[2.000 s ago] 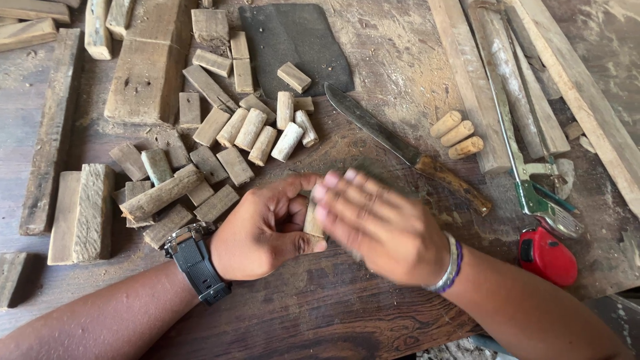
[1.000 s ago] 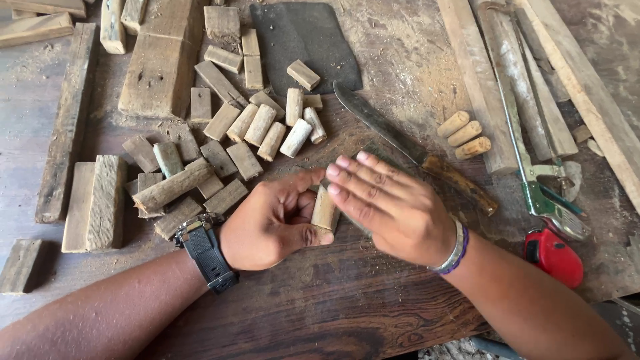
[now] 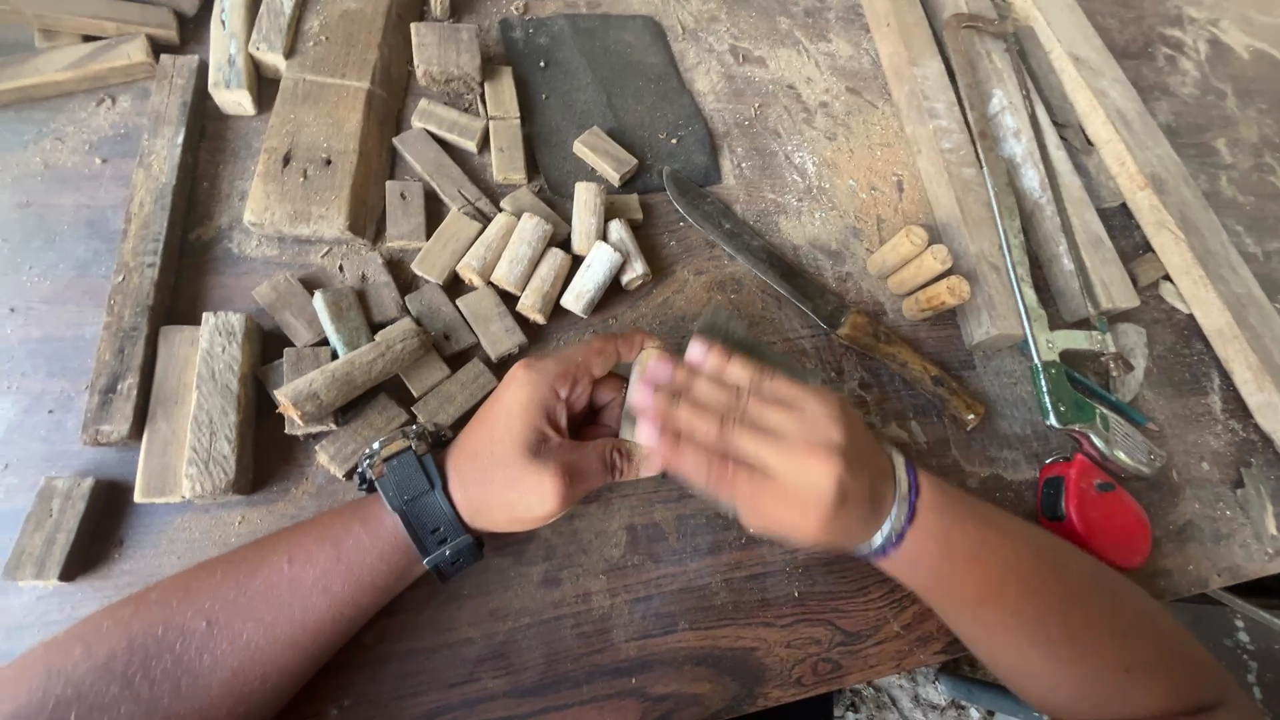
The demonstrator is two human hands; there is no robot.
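Near the middle, my left hand (image 3: 550, 440), with a black watch on the wrist, grips a short rounded wooden piece (image 3: 637, 405) between thumb and fingers. My right hand (image 3: 760, 435), blurred, lies over that piece, fingers extended. A dark flat sheet, perhaps sandpaper (image 3: 735, 330), shows past the right fingertips; most of it is hidden under the hand. Behind the hands lie several rounded wooden pegs (image 3: 521, 253) and rectangular wooden blocks (image 3: 492, 323). A knife with a wooden handle (image 3: 905, 365) rests to the right of them.
Three smooth pegs (image 3: 920, 270) lie right of the knife. Long wooden strips (image 3: 1150, 190), a green-handled hacksaw (image 3: 1050, 390) and a red tape measure (image 3: 1095, 510) are at right. A dark sheet (image 3: 620, 95) lies at the back; thick wooden blocks (image 3: 320, 150) stand at left.
My right hand has shifted back and forth over the wooden piece, which showed more fully one second ago. My left hand has kept its grip.
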